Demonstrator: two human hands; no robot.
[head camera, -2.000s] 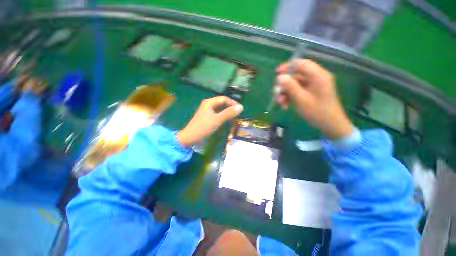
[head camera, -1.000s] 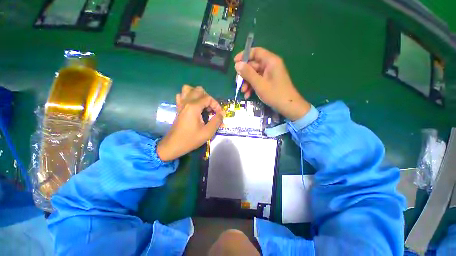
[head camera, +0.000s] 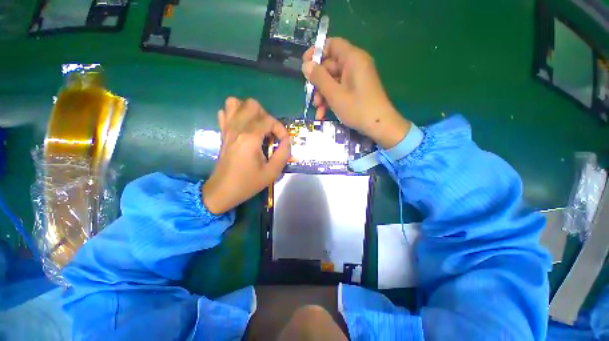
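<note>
An opened tablet unit (head camera: 319, 220) lies in front of me on the green surface, with its large silver panel towards me. Its mainboard (head camera: 322, 148) is at the far end and shines brightly. My right hand (head camera: 347, 80) holds silver tweezers (head camera: 316, 58) like a pen, with the tip down at the board's far edge. My left hand (head camera: 248, 146) is at the board's left end, thumb and forefinger pinched at the edge. Small yellowish bits show beside those fingertips. Whether the fingers grip anything cannot be told. A pale blue wrist strap (head camera: 404, 144) is on my right wrist.
Amber film sheets (head camera: 80, 126) lie at left, half in a clear plastic bag (head camera: 72, 200). A small clear strip (head camera: 208, 143) is left of my left hand. Other tablets (head camera: 217, 30) lie beyond and at upper right. A white sheet (head camera: 395, 256) and grey-white strips (head camera: 587, 266) lie at right.
The view has turned down onto the tablet since the oldest frame. Both hands have come to the board, and the tweezer tip is now down at it. Over the last second they have barely moved.
</note>
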